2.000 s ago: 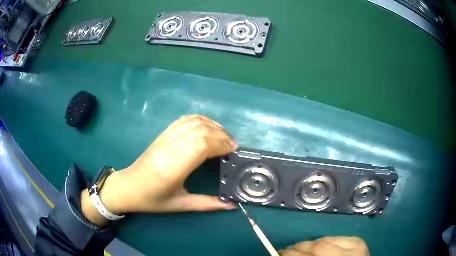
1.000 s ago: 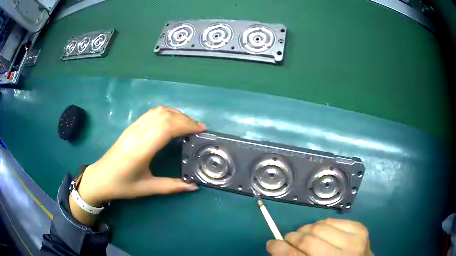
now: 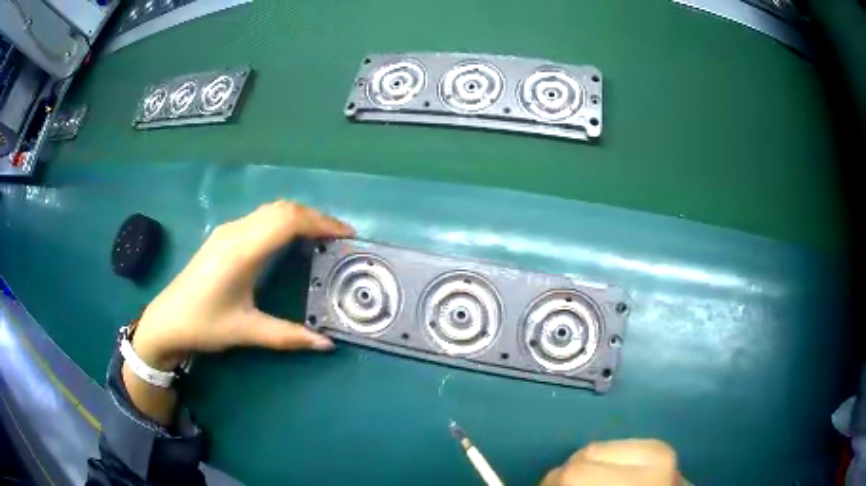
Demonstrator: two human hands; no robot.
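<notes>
A grey three-ring metal plate [image 3: 414, 306] lies on the glossy green work surface, slightly tilted down to the right. My left hand [image 3: 233, 289] grips its left end, thumb at the lower corner and fingers at the upper corner. My right hand [image 3: 617, 465] is cut off by the bottom edge and holds a pointed hand tool [image 3: 480, 463] with a pale handle. The tool's tip is below the plate, apart from it. Where the fingers meet the handle is out of the picture.
More three-ring plates lie on the matte green belt [image 3: 665, 142] behind: one plate [image 3: 432, 106] at centre, a smaller-looking plate [image 3: 195, 112] further left. A black round pad [image 3: 136, 247] lies left of my left hand. Electronic equipment [image 3: 38, 47] stands at upper left.
The held plate has moved left in view, and its rings look brighter. The tool tip has left the plate's lower edge and is now below it. The belt plates have shifted right in view.
</notes>
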